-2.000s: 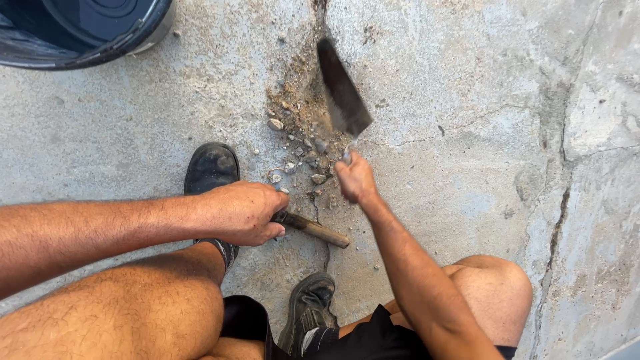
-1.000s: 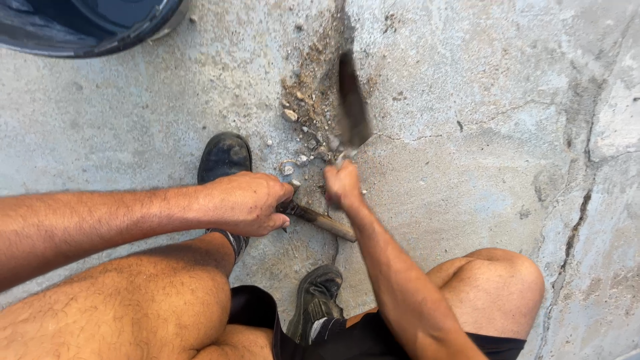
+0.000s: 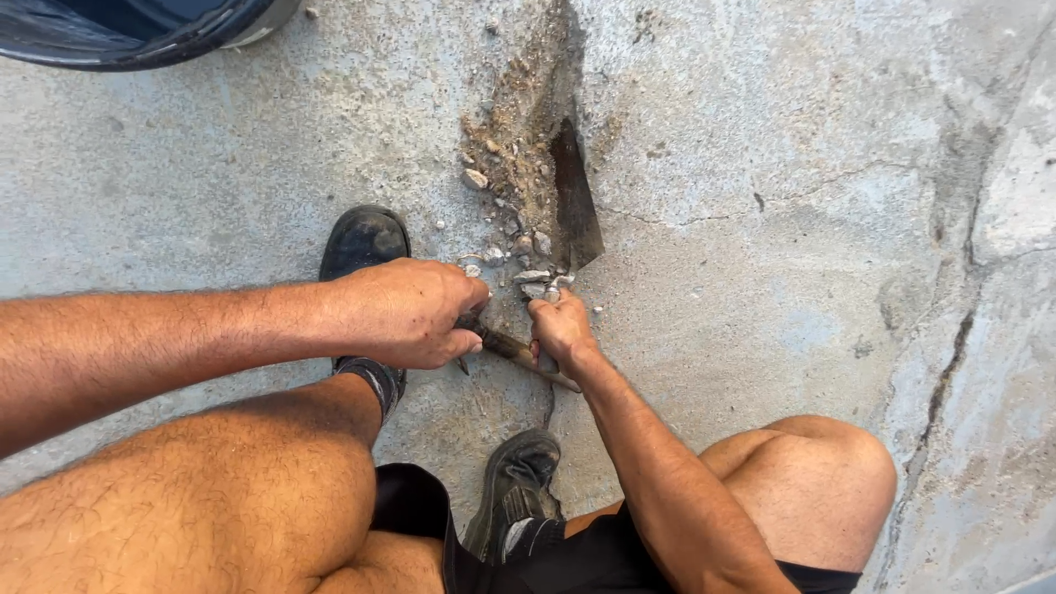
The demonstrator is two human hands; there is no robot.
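Note:
My right hand (image 3: 563, 330) is closed on the handle of a trowel (image 3: 576, 198), whose dark, soiled metal blade lies tilted in the cracked groove, at the right side of loose rubble (image 3: 516, 165). Stone chips (image 3: 535, 276) sit just beyond my fist. My left hand (image 3: 412, 313) grips the head end of a hammer-like tool; its worn wooden handle (image 3: 520, 351) points right and passes near my right wrist. The tool's head is mostly hidden under my left fingers, with a dark pointed tip showing below them.
A dark bucket (image 3: 247, 25) stands on the concrete floor (image 3: 206, 165) at the upper left. My black shoes (image 3: 363, 239) are on either side of my left hand's tool. A long crack (image 3: 945, 371) runs down the right side of the floor.
The trowel blade, over the rubble two seconds ago, now lies along its right edge in the groove. My left hand still holds its tool in much the same place.

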